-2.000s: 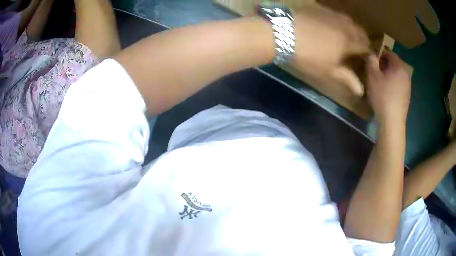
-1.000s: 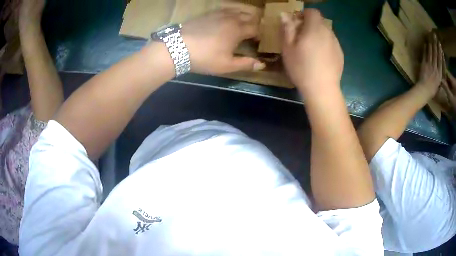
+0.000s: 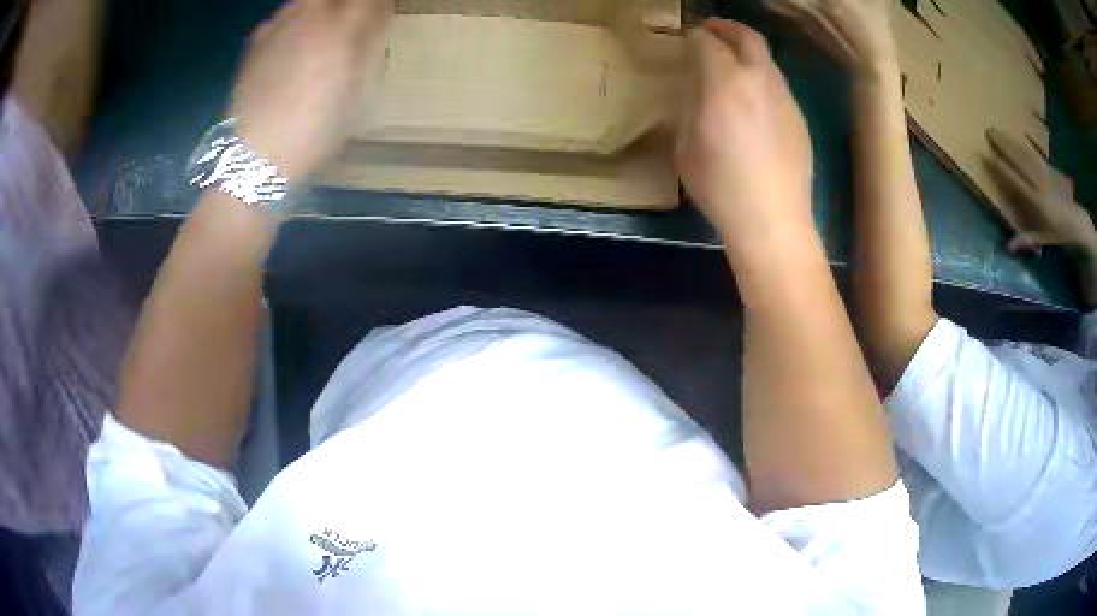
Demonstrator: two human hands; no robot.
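Note:
A tan cardboard box blank (image 3: 505, 90) lies on the green table top at the top of the view, with a long panel raised along its near side and short dark slits in it. Another flat cardboard edge shows under it. My left hand (image 3: 307, 84), with the metal watch above its wrist, is at the blank's left end and is blurred. My right hand (image 3: 748, 126) is at the right end with fingers bent at the end flap. The fingertips of both hands are partly hidden, and the blank's far side is cut off by the frame.
The table's pale edge (image 3: 481, 226) runs across below the blank. At the right, a neighbouring worker's hands (image 3: 1041, 199) are at a stack of cardboard blanks (image 3: 980, 90). At the left, another person's arm and sleeve (image 3: 42, 289) reach up near the table.
My left hand has moved left, away from my right hand, to the blank's left end. The blank's middle is now uncovered. The neighbour's nearer hand has moved up and left toward my right hand.

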